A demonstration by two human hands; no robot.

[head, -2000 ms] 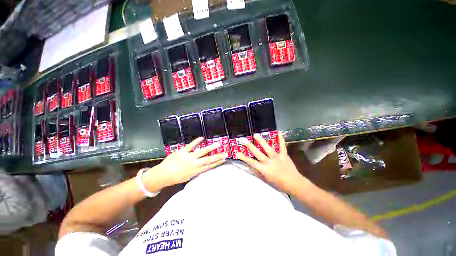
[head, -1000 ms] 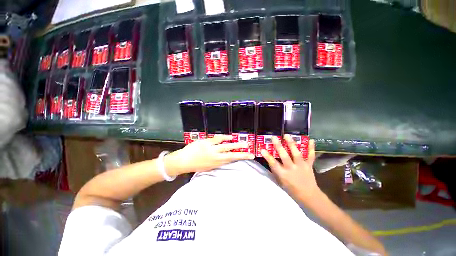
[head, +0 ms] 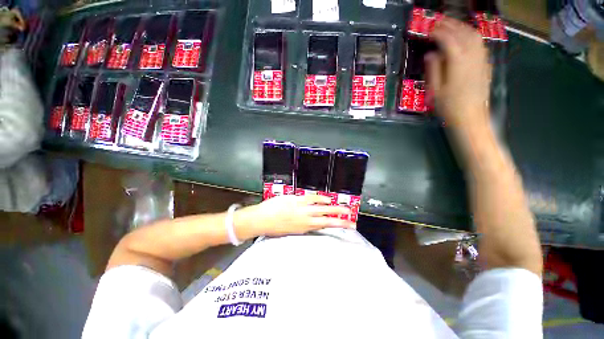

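Observation:
Three keypad mobile phones [head: 313, 173] lie side by side, screens up, at the bench's front edge. My left hand [head: 298, 215] lies across their red keys and holds them against the edge. The clear blister tray [head: 298, 111] beyond them has phones in its near row [head: 267, 66]. In its far row at the right, two red keypads [head: 424, 22] show, cut by the picture's top. My right hand [head: 457, 63] is blurred over the tray's right end, at these phones. It covers part of the near row; whether it grips a phone is unclear.
A second blister tray [head: 122, 147] full of phones lies to the left on the green bench [head: 232, 142]. White slips [head: 325, 9] lie in far pockets of the nearer tray. A cardboard box [head: 424, 255] with clear plastic is below the bench edge.
My right hand has left the phones at the edge and moved forward and right over the tray. Three of the five phones there remain; two phones now show in the tray's far row.

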